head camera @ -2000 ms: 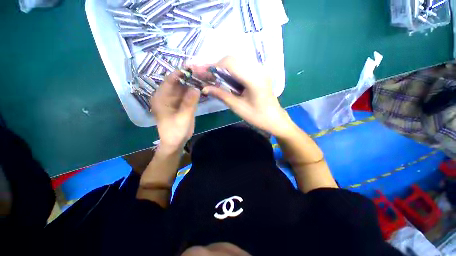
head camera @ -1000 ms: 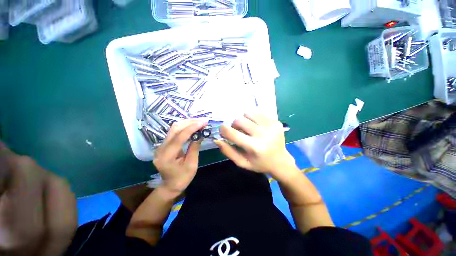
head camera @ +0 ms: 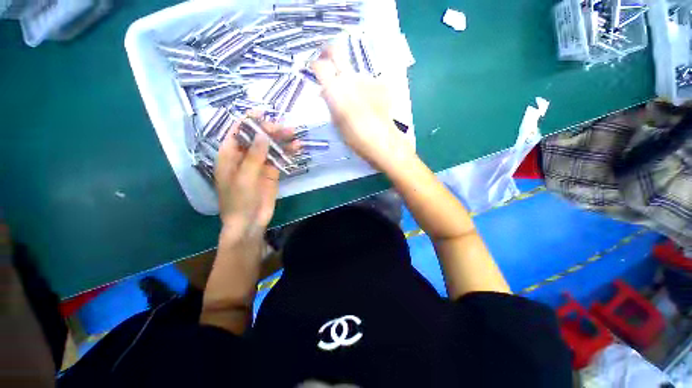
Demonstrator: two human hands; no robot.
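Note:
Many shiny silver metal cylinders lie in a loose pile in the white tray, mostly on its left and far side. My left hand is over the tray's near left part, with several cylinders lying across its fingers, slanting down to the right. A few more cylinders lie just right of those fingers. My right hand is over the middle of the tray, its fingertips pointing away at the edge of the pile. Whether they grip a cylinder is hidden. A short dark piece shows beside my right wrist.
Clear tubs with thin metal parts stand at the far right. A small white piece lies on the green bench. A crumpled clear bag hangs at the bench edge. A person's plaid clothing is at right, red stools below.
My hands have parted. The right hand has moved away from me over the pile. The left hand has turned, and its cylinders now show lengthwise instead of end-on. The camera view has shifted.

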